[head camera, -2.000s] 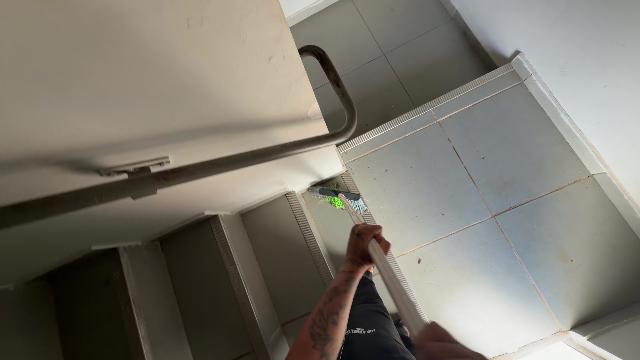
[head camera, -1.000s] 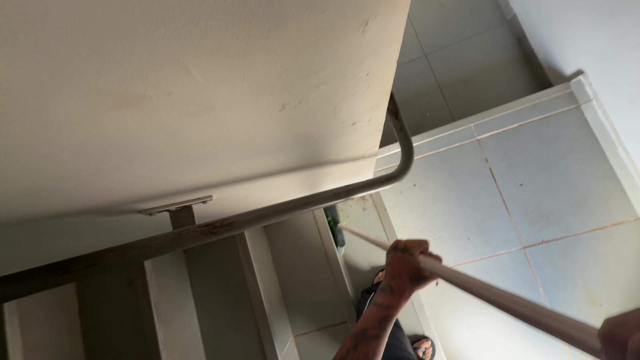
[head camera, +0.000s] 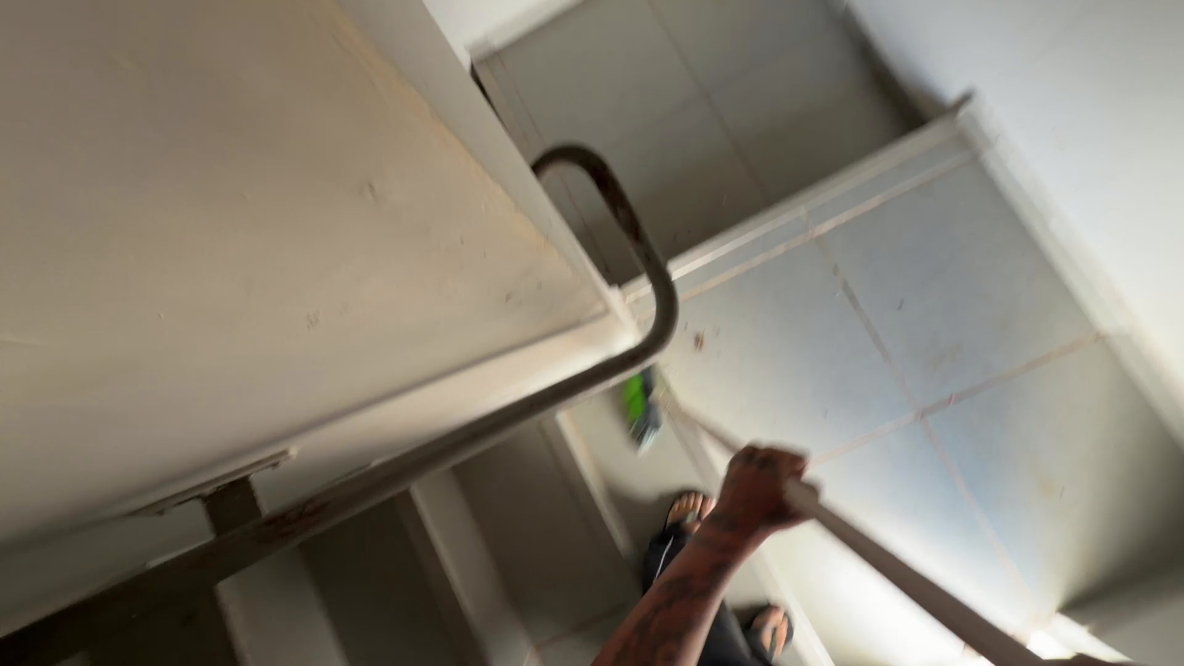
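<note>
My left hand (head camera: 763, 486), at the end of a tattooed forearm, is closed around the pale handle (head camera: 911, 569) of a broom. The broom's head (head camera: 645, 407), dark with bright green, lies blurred on a stair tread close to the wall's corner, just below the bend of the handrail. Only a sliver of my right hand (head camera: 1091, 659) shows at the bottom edge, against the upper part of the handle; its fingers are mostly cut off.
A metal handrail (head camera: 499, 427) runs along the wall (head camera: 277, 231) and curves around its corner. Steps (head camera: 518, 518) descend or rise at lower left; which is unclear. My sandalled feet (head camera: 768, 629) stand near the tiled landing (head camera: 925, 333), where small debris (head camera: 699, 340) lies. Another tiled level (head camera: 647, 111) is beyond.
The broom head, partly hidden behind the handrail a second ago, now shows below its bend. My right hand has gone mostly out of view. The view has shifted.
</note>
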